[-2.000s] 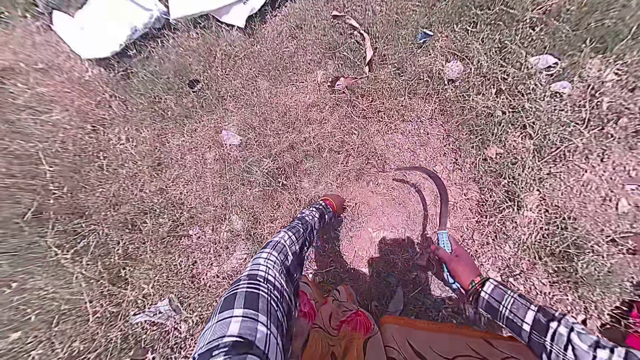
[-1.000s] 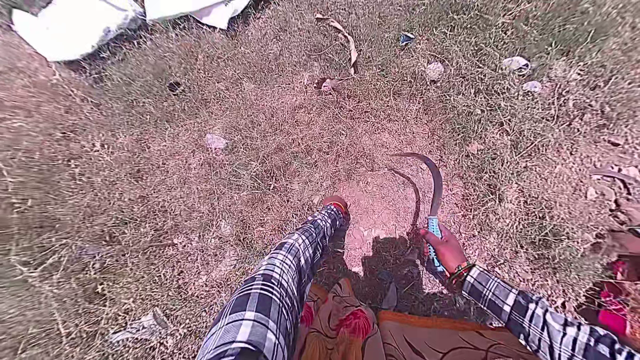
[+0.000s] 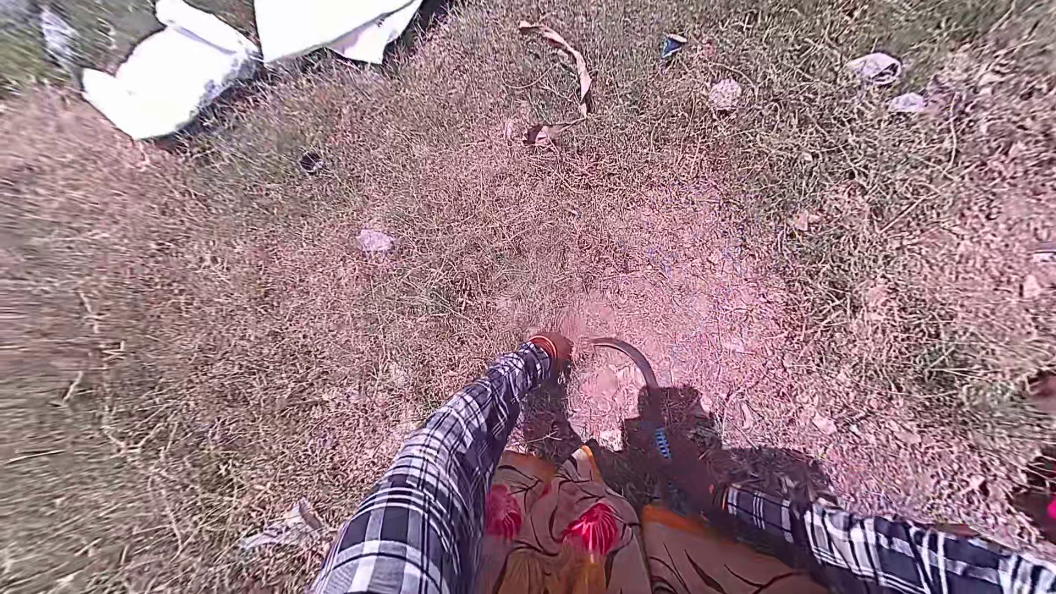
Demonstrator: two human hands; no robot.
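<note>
My right hand [image 3: 689, 474], dark in shadow at the lower centre right, holds the blue handle of a sickle [image 3: 634, 356]. The curved blade lies low over bare soil, its tip pointing left toward my left hand. My left hand [image 3: 561, 351] is down at the dry grass [image 3: 462, 272], just left of the blade tip. The sleeve hides most of it, so its fingers and anything in them cannot be made out. Both arms wear checked sleeves, and a patterned cloth [image 3: 569, 528] with red flowers covers my lap between them.
White sheets or sacks [image 3: 173, 78] lie at the upper left. A dry curled strip [image 3: 569, 58], a small blue scrap [image 3: 672, 45] and pale stones or scraps [image 3: 726, 95] are scattered ahead. A crumpled pale scrap [image 3: 285, 528] lies at the lower left. Something red shows at the right edge.
The sickle in my right hand has moved down and left, toward my body, and its blade tip is now close to my left hand. My left hand stays near the ground.
</note>
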